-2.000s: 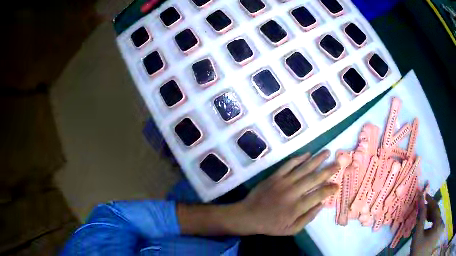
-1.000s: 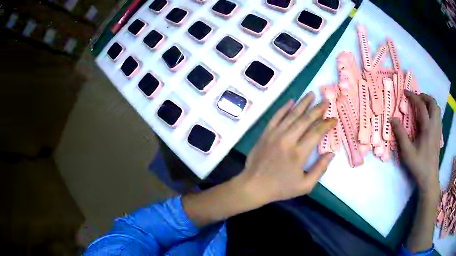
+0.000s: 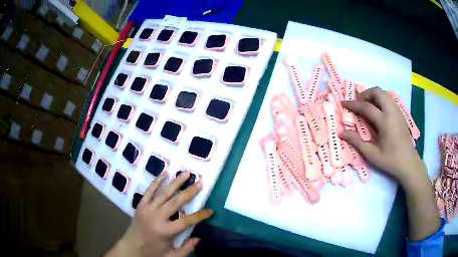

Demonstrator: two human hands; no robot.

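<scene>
Long pink strap pieces (image 3: 306, 145) with rows of slots lie in a loose pile on a white foam sheet (image 3: 321, 226). My right hand (image 3: 384, 133) is over the right side of the pile. Its thumb and fingers are curled but apart, with the fingertips at the straps; no strap is seen lifted. The foam tray (image 3: 201, 125) with rows of black-screened, pink-rimmed watch bodies (image 3: 218, 109) is to the left. My left hand (image 3: 168, 216) is at the tray's near right corner with its fingers spread, partly covering a few watch bodies.
Short pink strap pieces (image 3: 447, 175) lie on another sheet at the right edge. A blue mat (image 3: 186, 10) is behind the tray. A long red strip (image 3: 103, 88) runs along the tray's left side. Cartons (image 3: 35, 100) stand on the left. Yellow tape (image 3: 434, 86) crosses the green surface.
The view has turned, so the tray and strap pile sit differently in the picture. My left hand has moved from the pile's left side to the tray's near corner. My right hand remains at the pile.
</scene>
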